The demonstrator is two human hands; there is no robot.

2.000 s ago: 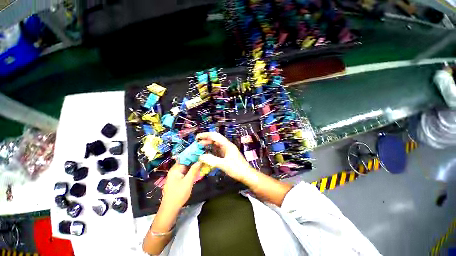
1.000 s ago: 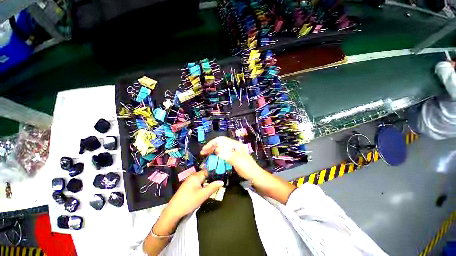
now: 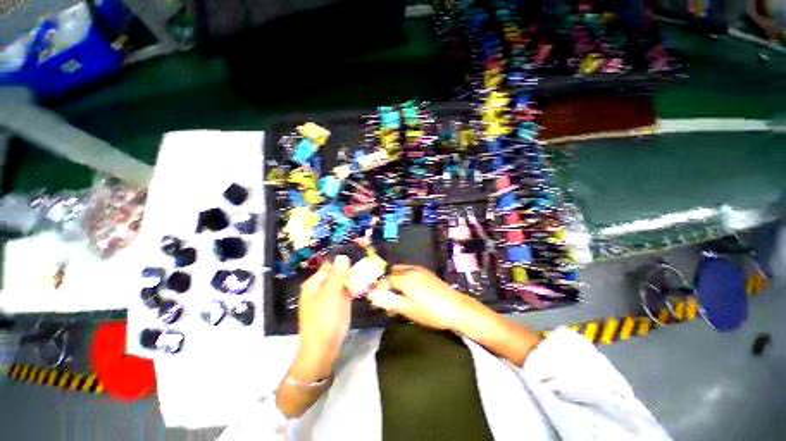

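My left hand and my right hand meet over the front of the black tray. Between their fingertips is a clipped housing with a pale yellow-white clip body facing up and some red beside it. The black part of the piece is hidden or blurred. Loose binder clips in several colours lie heaped in the tray's left part. Clipped pieces stand in rows at its right. Black housings lie apart on the white sheet to the left.
A second tray of clipped pieces is at the back right, beside a brown board. A blue bin is at upper left. Plastic bags of reddish parts lie far left. A red stool and a blue stool stand on the floor.
The view has swung, so the bench appears shifted right. The teal clips seen between my hands earlier no longer show there; a pale yellow-white clip now faces up between my fingertips.
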